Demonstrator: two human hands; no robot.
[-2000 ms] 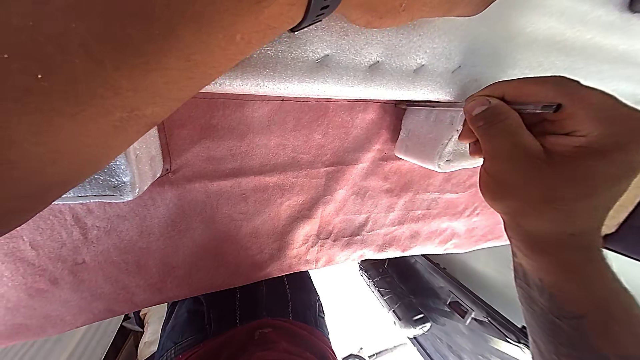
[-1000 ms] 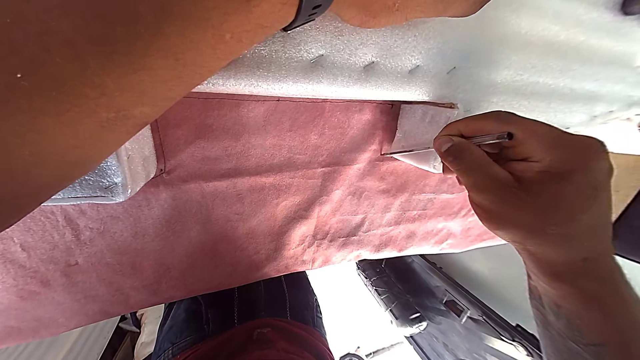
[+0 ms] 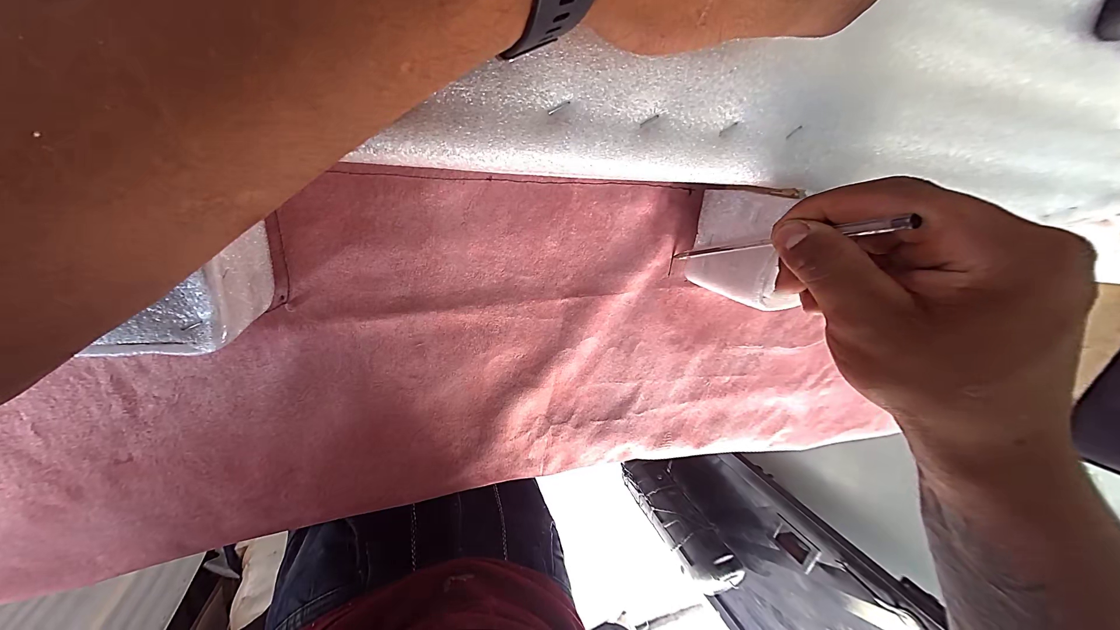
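My right hand (image 3: 927, 271) holds a clear ballpoint pen (image 3: 875, 226), its tip on red, leather-like sheet material (image 3: 455, 350) just left of a small white foam-covered block (image 3: 739, 223). Dark pen lines run along the sheet's upper part and beside the blocks. Another foam-covered block (image 3: 241, 280) lies at the left, partly behind my left forearm. White foam padding (image 3: 665, 105) with several staples borders the sheet above. My left arm, with a dark wrist strap, crosses the top of the view; most of my left hand (image 3: 735, 22) is cut off by the frame edge.
Below the sheet are my jeans (image 3: 455, 525) and red shirt. A black plastic or metal part (image 3: 752, 525) lies beneath at the lower right. A ribbed pale surface (image 3: 105, 595) shows at the lower left.
My right hand has moved the pen from the foam's upper edge down to the small block's left side. A dark line now shows on the sheet there. The left arm stays nearly still.
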